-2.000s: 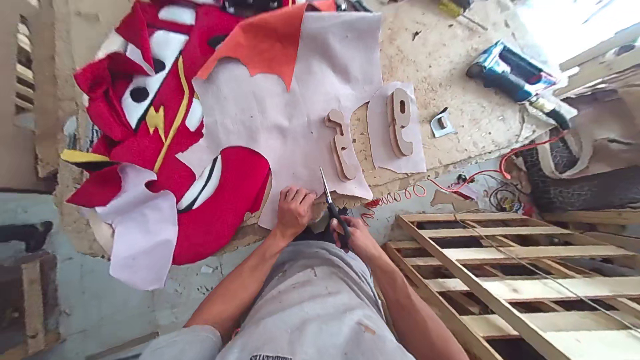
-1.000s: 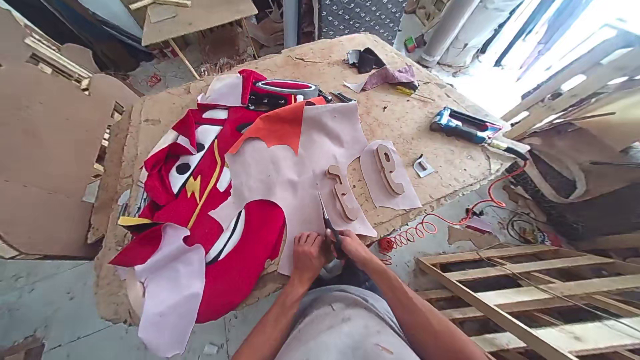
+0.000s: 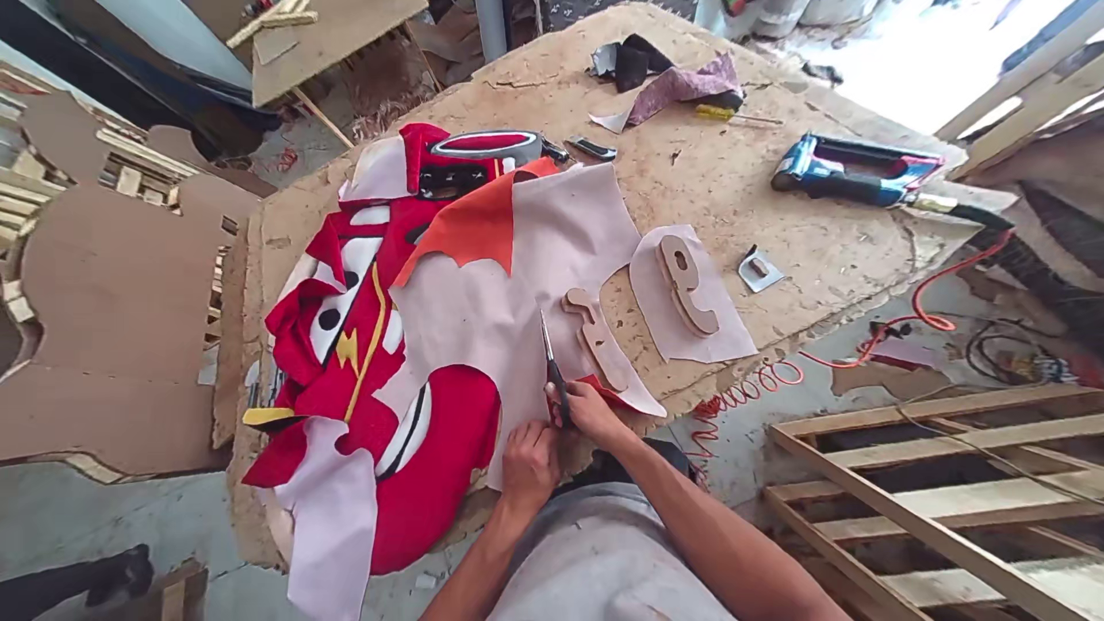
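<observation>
My right hand (image 3: 583, 412) holds black-handled scissors (image 3: 555, 371), their blades lying over a pale pink sheet of fabric or leatherette (image 3: 483, 319). Pressed on the sheet's near edge, my left hand (image 3: 530, 457) is just left of the scissors. A number-shaped wooden piece (image 3: 597, 341) rests on the sheet right of the blades. Another, shaped like a 9 (image 3: 687, 289), lies on a separate pink piece (image 3: 733, 336). Orange material (image 3: 470, 224) covers the sheet's upper left. Red upholstery with sewn cartoon eyes and a yellow lightning bolt (image 3: 348, 348) spreads out at the left.
A blue air stapler (image 3: 849, 172) with a red coiled hose (image 3: 927, 319) lies at the worn wooden table's (image 3: 517, 78) right. Fabric scraps (image 3: 681, 90), a yellow-handled screwdriver (image 3: 716, 112) and a small scrap (image 3: 760, 268) are farther back. Slatted wooden frames (image 3: 940, 492) stand at lower right.
The view has shifted to show more of the table and floor at the left. My right hand keeps the scissors; my left hand stays by the sheet's near edge.
</observation>
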